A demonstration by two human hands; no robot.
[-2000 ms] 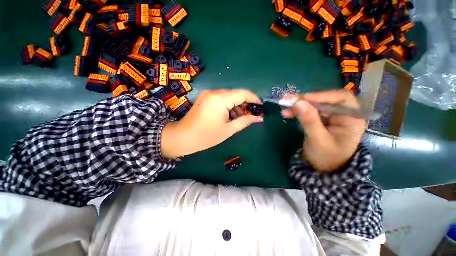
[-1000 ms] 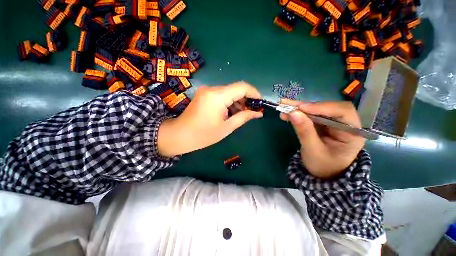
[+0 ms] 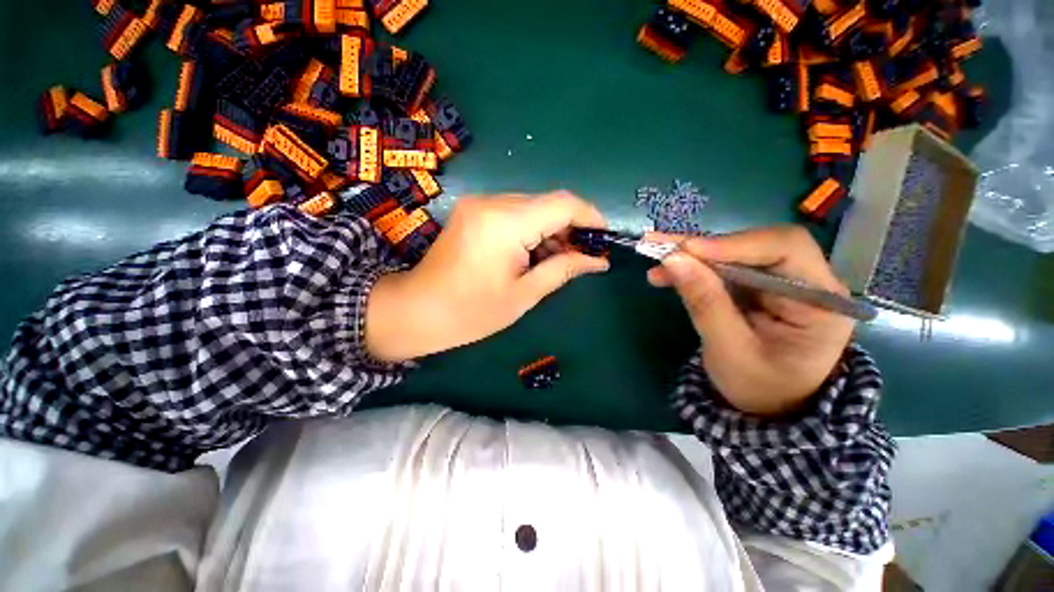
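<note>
My left hand [image 3: 491,268] holds a small black connector housing [image 3: 591,241] between thumb and fingertips. My right hand [image 3: 763,303] grips slim metal tweezers [image 3: 786,286] with a pale band near the fingers. The tweezer tips meet the right end of the housing; whether they hold a tiny piece cannot be told. A loose pile of tiny grey pieces [image 3: 674,206] lies just beyond the tweezers. A single black-and-orange housing [image 3: 539,371] lies alone near the table edge, below the hands.
A heap of black-and-orange housings [image 3: 295,150] lies at the left. Another heap [image 3: 861,75] lies at the back right. A tan open box [image 3: 861,214] with grey pieces stands right of my right hand, with a clear plastic bag [image 3: 1019,174] beyond it. The top is green [image 3: 555,127].
My right hand has brought the tweezers from beside the grey pile to the housing's end, where the tips stay. My left hand keeps its hold. The view has shifted slightly.
</note>
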